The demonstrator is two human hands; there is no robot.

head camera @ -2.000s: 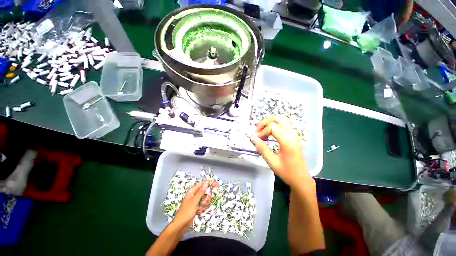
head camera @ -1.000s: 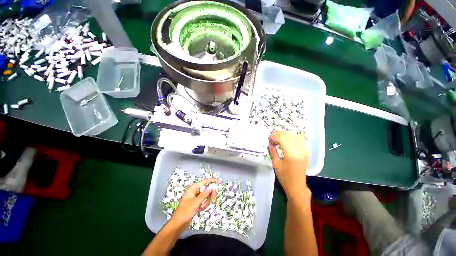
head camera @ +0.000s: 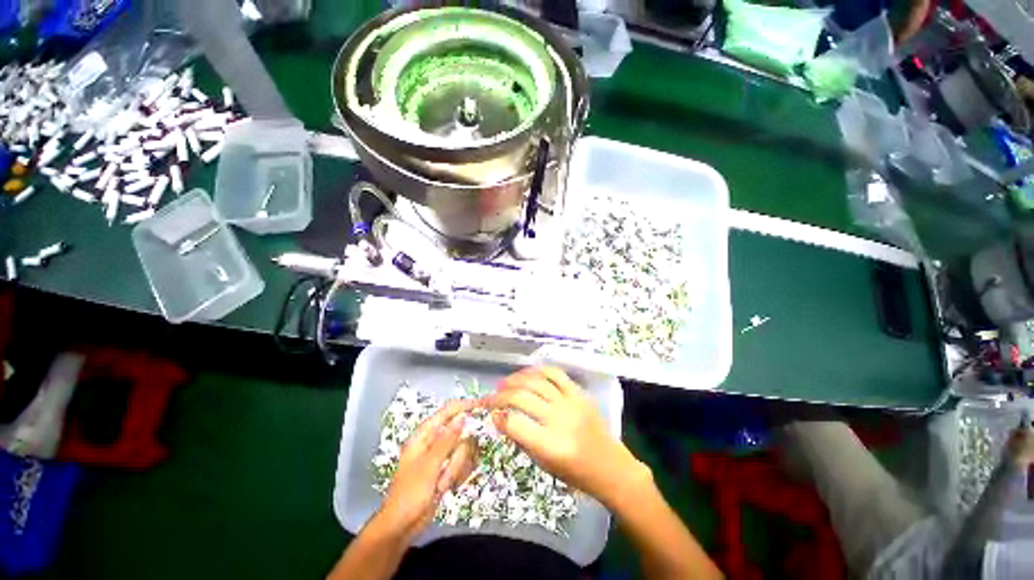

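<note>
The near bin (head camera: 354, 453), a translucent white tub, holds a heap of small white-and-green workpieces (head camera: 510, 496). My left hand (head camera: 429, 459) is over the near bin with its fingers curled; small pieces seem to be at its fingertips, but they are blurred. My right hand (head camera: 558, 428) is over the same bin, its fingertips at the left fingertips; what it holds is hidden. The pale work head (head camera: 499, 306) stands just beyond, with no hand on it. The far bin (head camera: 717, 272) sits to its right with more small pieces (head camera: 635, 272).
The silver bowl feeder (head camera: 454, 170), green inside, rises behind the work head. Two clear boxes (head camera: 198, 266) stand at left by piled white cylindrical parts (head camera: 147, 147). A loose piece (head camera: 755, 324) and a flat black rectangle (head camera: 895, 303) lie right. Another person's arm (head camera: 998, 482) shows at lower right.
My right hand has moved from the work head and far bin, down and left to my left hand over the near bin. My left hand has stayed over the near bin.
</note>
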